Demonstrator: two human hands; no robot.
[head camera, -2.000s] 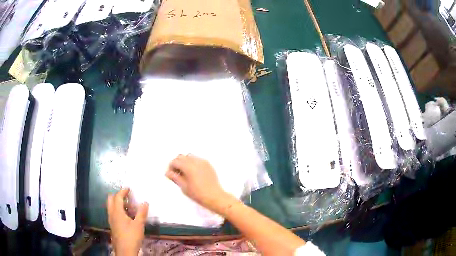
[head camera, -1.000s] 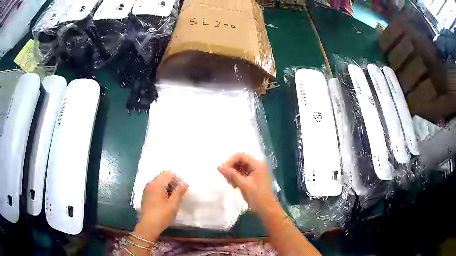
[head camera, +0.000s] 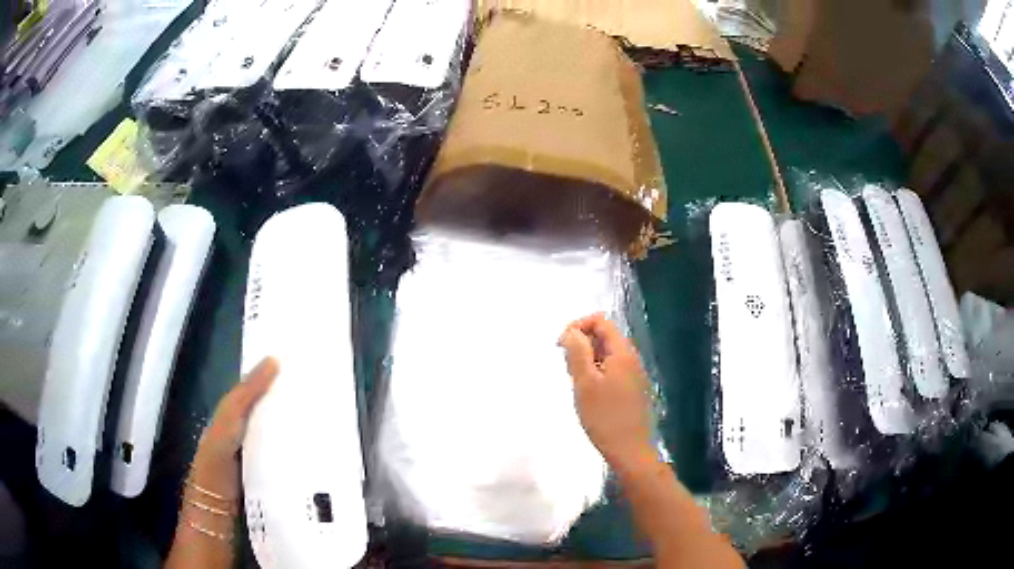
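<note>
My left hand (head camera: 236, 417) grips the left edge of a long white unit (head camera: 302, 367), beside the left side of the bag stack. The unit has rounded ends and a dark cutout near its near end. My right hand (head camera: 600, 372) is over the right part of the whitish stack of poly bags (head camera: 489, 433), fingers curled with the tips together. Whether it pinches the top bag's film is not clear. The stack's far end lies in the open mouth of the brown bag carton (head camera: 545, 122), marked "SL200".
Two unbagged units (head camera: 98, 345) lie at left by a grey mat (head camera: 33, 267) and a yellow note (head camera: 118, 158). Bagged units (head camera: 756, 345) lie in a row at right. Units with dark bunched film (head camera: 322, 50) are at upper left, flattened cartons (head camera: 656, 25) at the far side.
My left hand has left the bag stack and taken hold of the nearest unbagged unit, which has moved right to the stack's side. My right hand remains over the stack. The view has shifted.
</note>
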